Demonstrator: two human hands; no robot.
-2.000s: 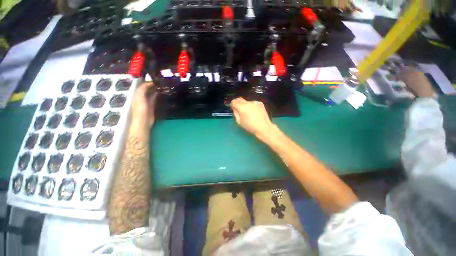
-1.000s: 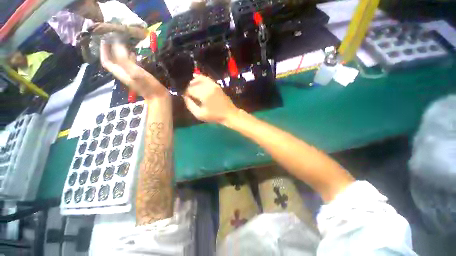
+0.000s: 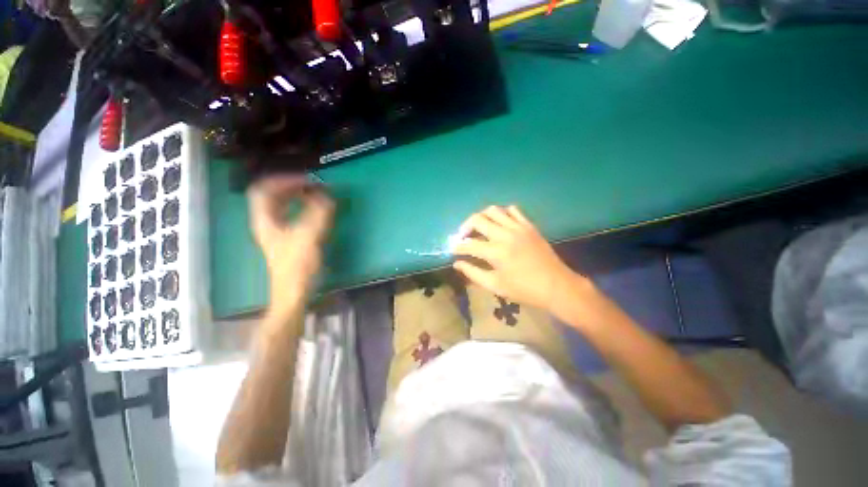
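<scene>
My left hand is blurred, over the green mat just in front of the black clamping fixture. Its thumb and fingers are curled towards each other with a small dark patch between them; I cannot tell if it is a held unit. My right hand is at the mat's front edge, fingers bent. A small shiny pale scrap, possibly film, is at its fingertips; the grip is unclear. The white component tray at the left holds rows of dark round units.
Red clamp grips stand over the fixture. A whitish bottle, a crumpled wipe and thin dark sticks lie at the upper right. White stacked sheets are below the bench. A grey-white sleeve shows at the right.
The view has turned down towards the mat. My left hand has come back from its raised reach over the clamps. My right hand has left the clamp grips for the mat's front edge.
</scene>
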